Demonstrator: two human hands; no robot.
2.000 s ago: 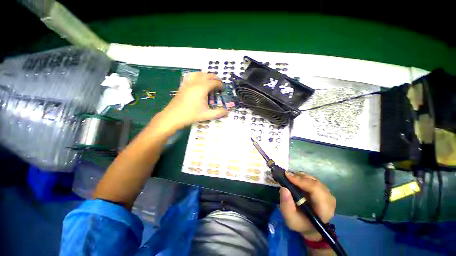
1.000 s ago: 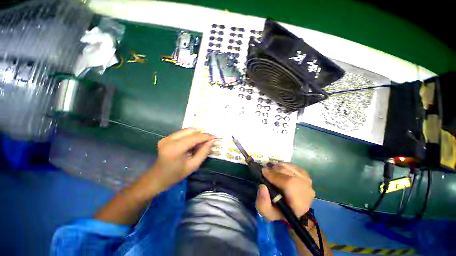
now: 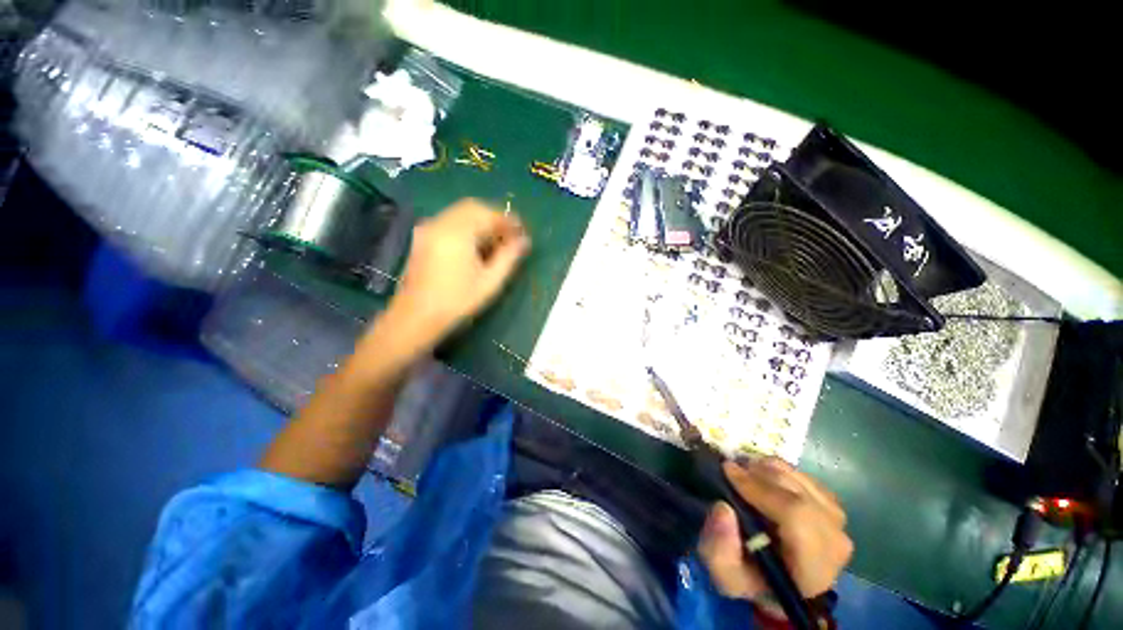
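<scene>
My right hand (image 3: 782,529) grips the black soldering iron (image 3: 733,492), its metal tip over the lower part of the white component sheet (image 3: 603,314), which carries rows of small dark dots. My left hand (image 3: 462,271) is over the green mat, left of the sheet, with fingers curled together; whether something small is between the fingertips cannot be told. Small circuit boards (image 3: 665,212) lie in a pile on the sheet beside the fan. Tiny yellow slivers (image 3: 474,156) lie on the mat beyond my left hand. A blue-white cluster (image 3: 586,158) with yellow ends lies beside the sheet.
A black fan (image 3: 813,265) stands on the sheet's right side. A white tray (image 3: 1041,412) with grey speckled parts is right of it. The solder spool (image 3: 323,212), clear plastic trays (image 3: 160,135) and a white wad (image 3: 397,121) are at left. A station with a red light (image 3: 1065,507) is far right.
My left hand has moved from the sheet's near edge up and left over the green mat. My right hand still holds the iron over the sheet. The camera view has turned.
</scene>
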